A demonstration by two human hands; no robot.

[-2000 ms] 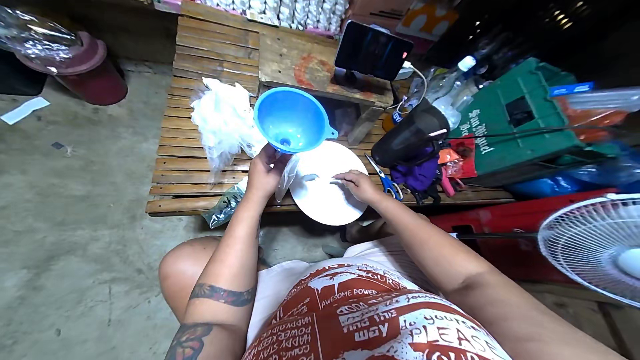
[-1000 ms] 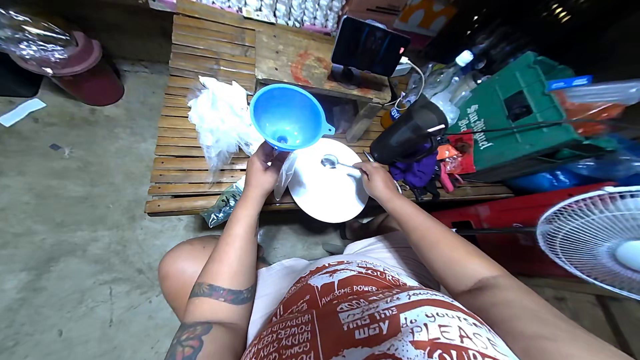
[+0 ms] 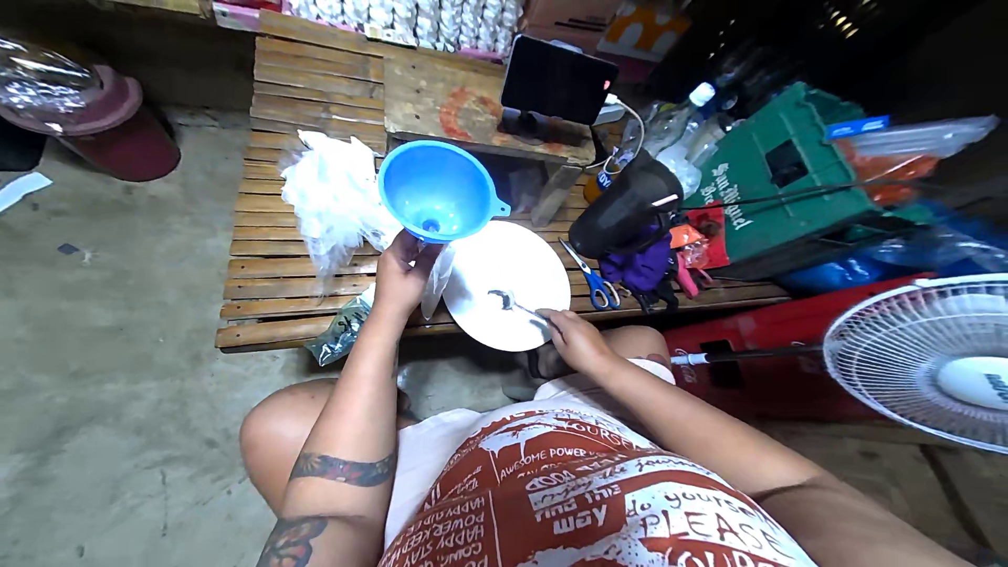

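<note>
My left hand [image 3: 408,272] grips the neck of a blue plastic funnel [image 3: 437,189], its wide mouth facing up. A clear plastic bag [image 3: 437,283] hangs below the funnel beside that hand. My right hand [image 3: 579,339] holds the handle of a metal spoon [image 3: 516,305]. The spoon's bowl lies over a round white surface [image 3: 504,260], perhaps a container full of white material; its contents cannot be told. Left of the funnel, a heap of thin clear plastic bags [image 3: 335,193] rests on the slatted bamboo bench [image 3: 279,272].
Blue-handled scissors [image 3: 594,282] lie right of the white round, near a black tumbler [image 3: 626,205] and a purple cloth [image 3: 638,264]. A phone on a stand [image 3: 555,79] sits behind. A green crate [image 3: 795,177] and a white fan [image 3: 929,362] are at right, a maroon bin [image 3: 118,134] at left.
My right hand has moved down toward the near right edge of the white round, with the spoon in it. My left hand keeps hold of the funnel in about the same place.
</note>
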